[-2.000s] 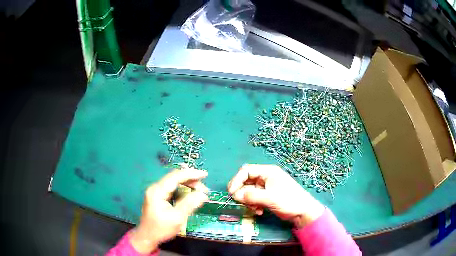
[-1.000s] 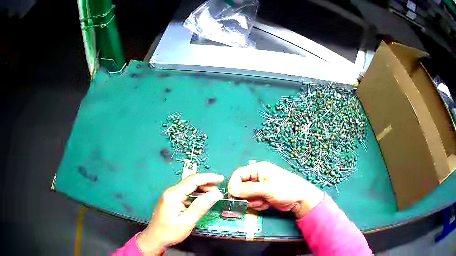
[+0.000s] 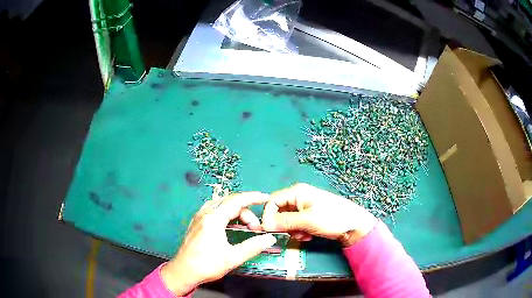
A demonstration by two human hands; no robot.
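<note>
A green circuit board [image 3: 280,240] stands tilted at the near table edge, its left part covered by my left hand. My left hand [image 3: 219,236] grips it, thumb on the near face and fingers behind. My right hand [image 3: 312,214] is at the board's top edge, thumb and index finger pinched together against my left fingertips. Whether a small component is between them cannot be seen. Below lies more green board [image 3: 296,256] with a pale cream strip [image 3: 291,269] across it. A reddish block shows partly under my left thumb.
A small pile of leaded components [image 3: 214,158] lies behind my left hand. A large pile [image 3: 370,152] lies at right, beside an open cardboard carton [image 3: 466,145]. At the back are a silver-grey frame [image 3: 262,68] and a clear plastic bag [image 3: 259,26]. A green post [image 3: 121,43] stands back left.
My left hand has moved right along the board, its thumb now covering more of the near face. My right hand has stayed close to the board's top edge, fingers pinched.
</note>
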